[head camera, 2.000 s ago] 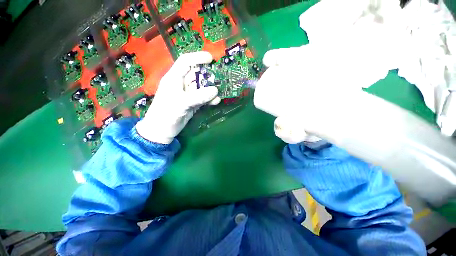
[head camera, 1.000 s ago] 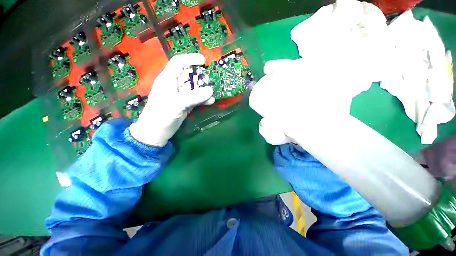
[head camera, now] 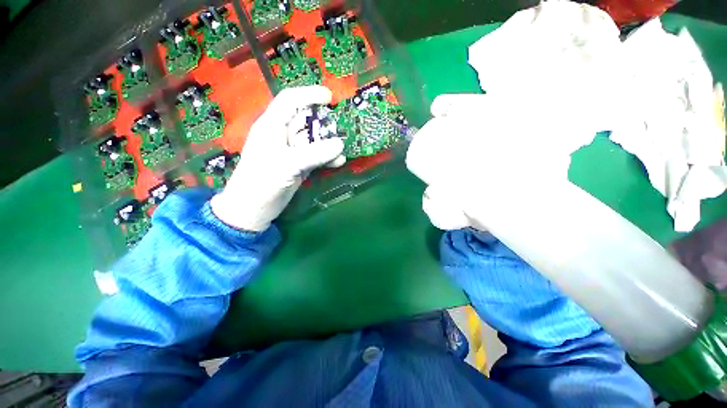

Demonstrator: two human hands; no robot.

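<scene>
My left hand [head camera: 275, 155], in a white glove, grips a green circuit board [head camera: 371, 127] by the black and white block at its left edge. The board is over the lower right corner of the clear tray [head camera: 339, 190]. My right hand [head camera: 454, 159], in a white glove, holds a fat translucent white dispensing syringe [head camera: 606, 271], which slants down to the lower right and ends in a dark green ribbed cap [head camera: 693, 358]. The purple nozzle tip [head camera: 409, 131] points at the board's right edge; whether it touches cannot be told. The glove hides the barrel's front.
Several more green boards [head camera: 199, 113] sit in the tray's pockets over a red-orange backing [head camera: 239, 92]. Crumpled white wipes [head camera: 673, 119] lie on the green mat [head camera: 335, 271] at the right. A red thing [head camera: 634, 9] shows at the top right edge.
Since two seconds ago, the nozzle tip has moved from over the board to its right edge. The syringe's rear and green cap have come into view. My left hand still grips the board.
</scene>
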